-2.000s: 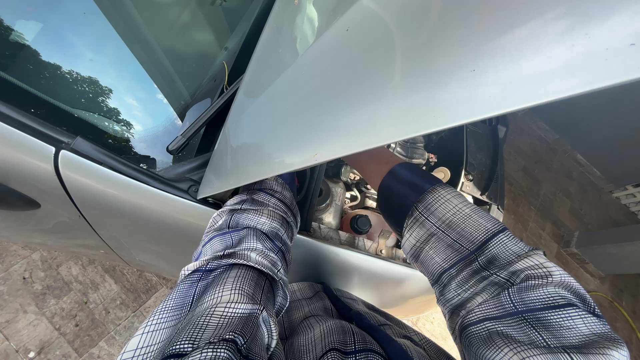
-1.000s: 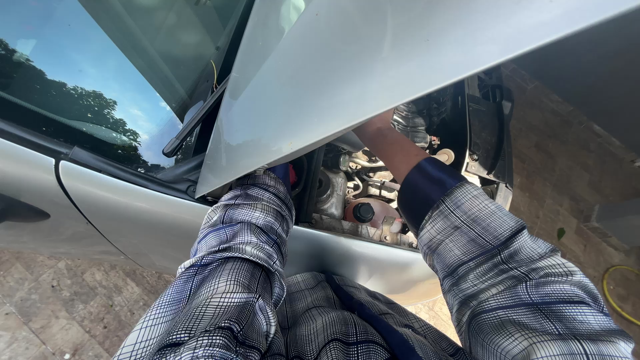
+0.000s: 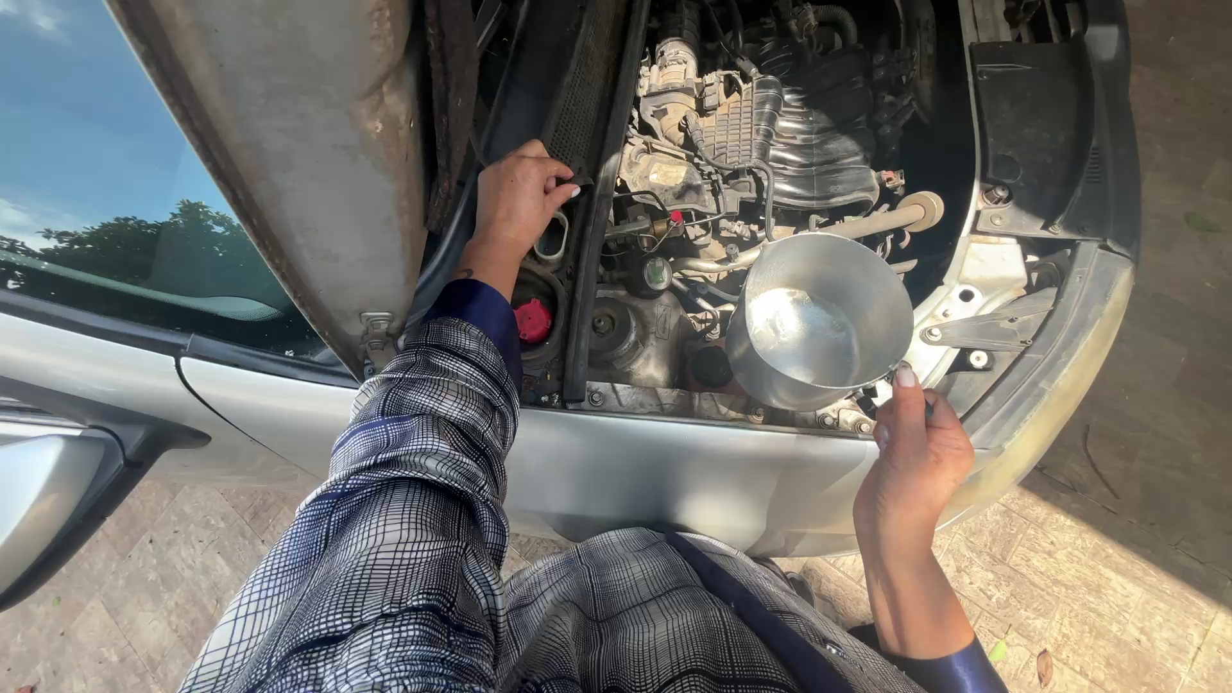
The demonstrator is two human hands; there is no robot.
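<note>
My left hand (image 3: 520, 197) pinches a small dark piece (image 3: 577, 180), perhaps a cap or flap, at the cowl below the windscreen. Just below those fingers is a white-rimmed filler neck (image 3: 551, 239), its mouth uncovered. Nearer my sleeve sits a red cap (image 3: 532, 320) in a round recess. A metal mug (image 3: 818, 322) is in my right hand (image 3: 910, 452), gripped at its handle; it is tilted above the near edge of the engine bay. Its bright inside shows, but whether it holds liquid I cannot tell.
The raised hood (image 3: 289, 125) slants up at left beside the windscreen. Beyond the mug lies the engine (image 3: 741, 125) with hoses and a manifold. A black reservoir cap (image 3: 710, 367) is partly behind the mug. The silver fender (image 3: 664, 472) runs between my body and the bay.
The hood is now raised, exposing much more of the engine. My hands, mostly hidden under it before, are in plain view, and the right one now holds the mug. The view has shifted.
</note>
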